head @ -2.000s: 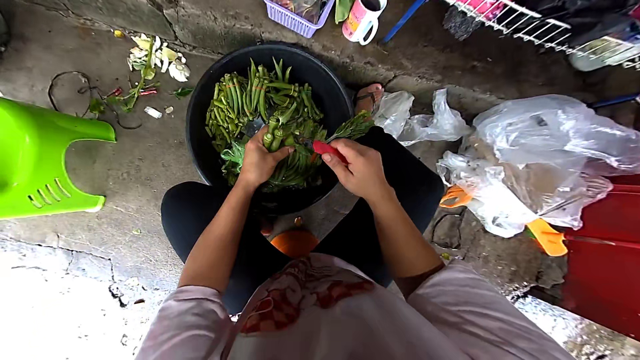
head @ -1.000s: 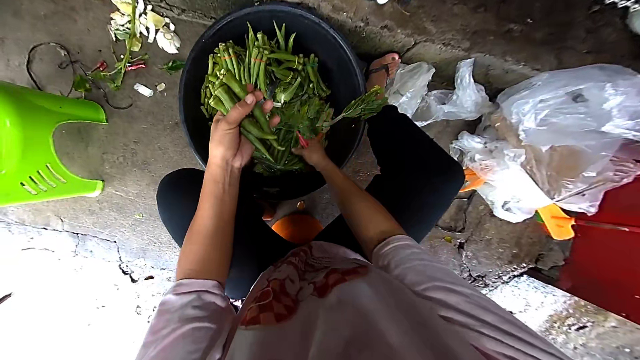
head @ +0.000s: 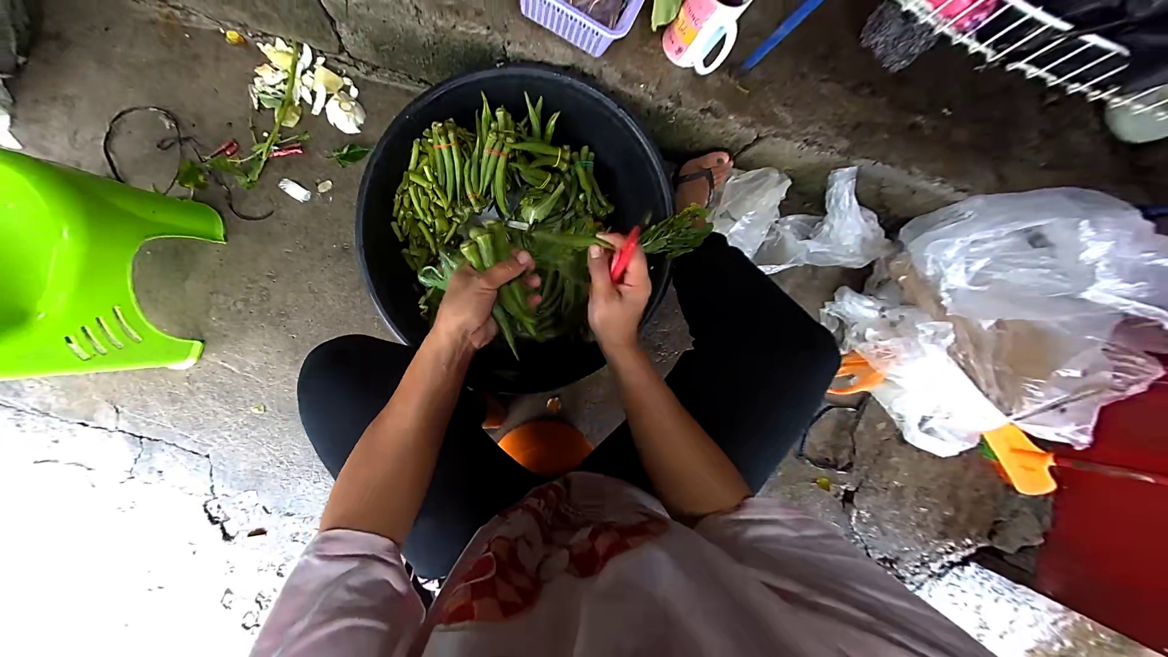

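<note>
A round black plastic tub [head: 388,292] stands between my knees, filled with green okra pods [head: 497,169], some tied in bundles with rubber bands. My left hand [head: 479,297] is closed around a bunch of okra [head: 490,245] over the near half of the tub. To its right, my right hand [head: 620,292] grips a tool with a red handle [head: 625,254]; its working end cannot be made out. A long green piece also meets the right fingers. Feathery green leaves [head: 675,232] stick out past the tub's right rim, beyond this hand.
A green plastic stool [head: 100,274] is at the left, near vegetable scraps [head: 315,87]. Beyond the tub are a purple basket [head: 584,27] and a white mug [head: 701,32]. Clear plastic bags [head: 1031,283] and an orange plastic object [head: 1020,459] lie at the right.
One second ago the right hand was low beside the okra in the left hand; now the two are apart, with the red handle raised. The left hand's bunch sits lower in the tub.
</note>
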